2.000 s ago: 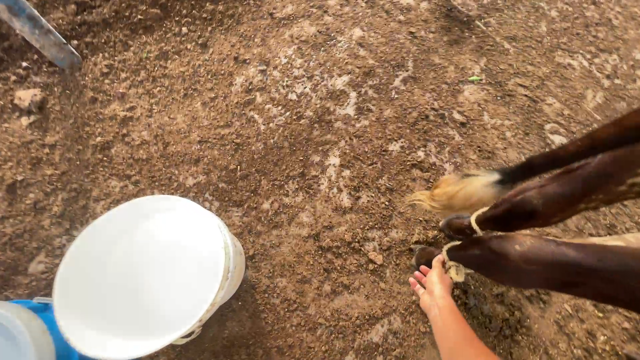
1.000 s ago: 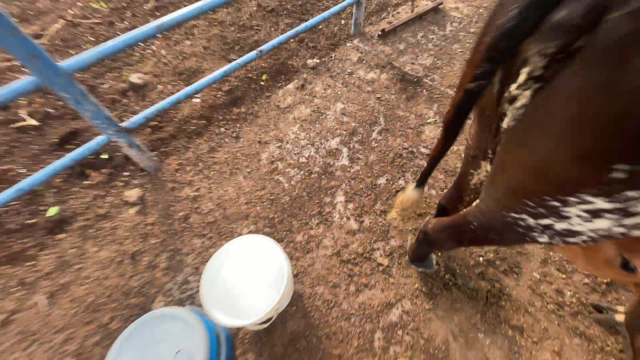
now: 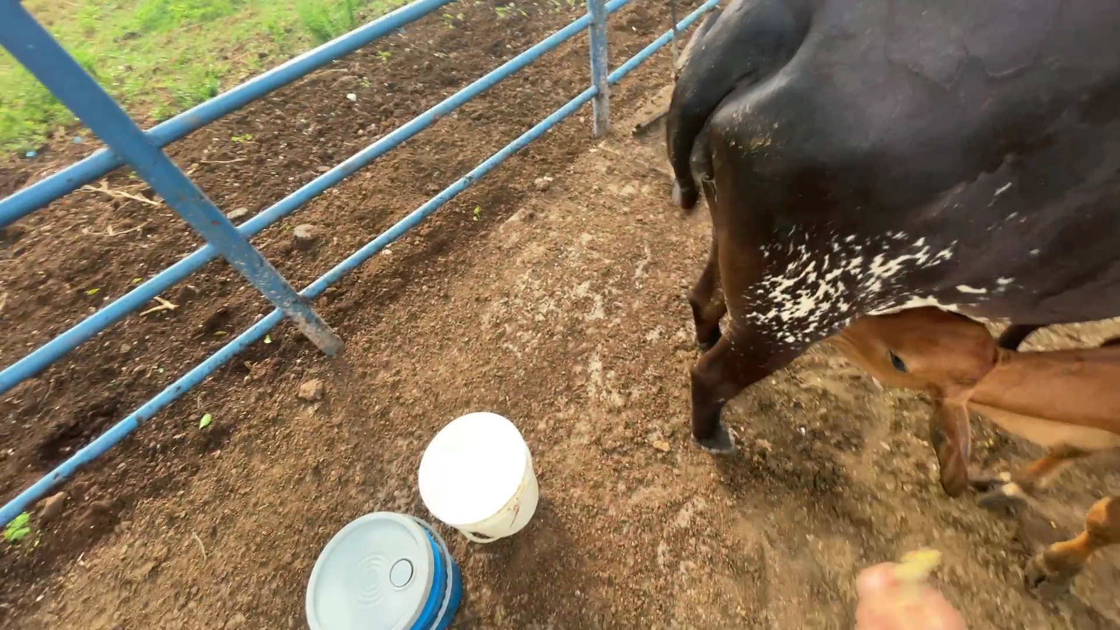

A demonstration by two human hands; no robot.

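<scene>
At the bottom right edge, my right hand [image 3: 906, 599] is blurred, its fingers closed around a short yellowish thing [image 3: 919, 563] too blurred to name surely. Above it stands a dark brown cow [image 3: 875, 157] with white flecks on its flank, its tail [image 3: 700, 114] hanging at the rear. A tan calf [image 3: 936, 350] has its head under the cow's belly, its muzzle hidden behind the cow's hind leg [image 3: 731, 376]. My left hand is out of view. A white plastic bucket [image 3: 477, 468] stands beside a blue bucket with a grey lid [image 3: 372, 569].
A blue metal pipe fence [image 3: 420, 118] with a slanted brace [image 3: 219, 227] runs from the left edge to the upper middle. Grass [image 3: 175, 35] lies beyond it. Loose stones [image 3: 311, 389] dot the brown dirt ground [image 3: 560, 350].
Two seconds ago a hand was at a rope by the cow's hind feet; now no rope shows there and the legs stand farther apart. The view has swung up to the fence and calf.
</scene>
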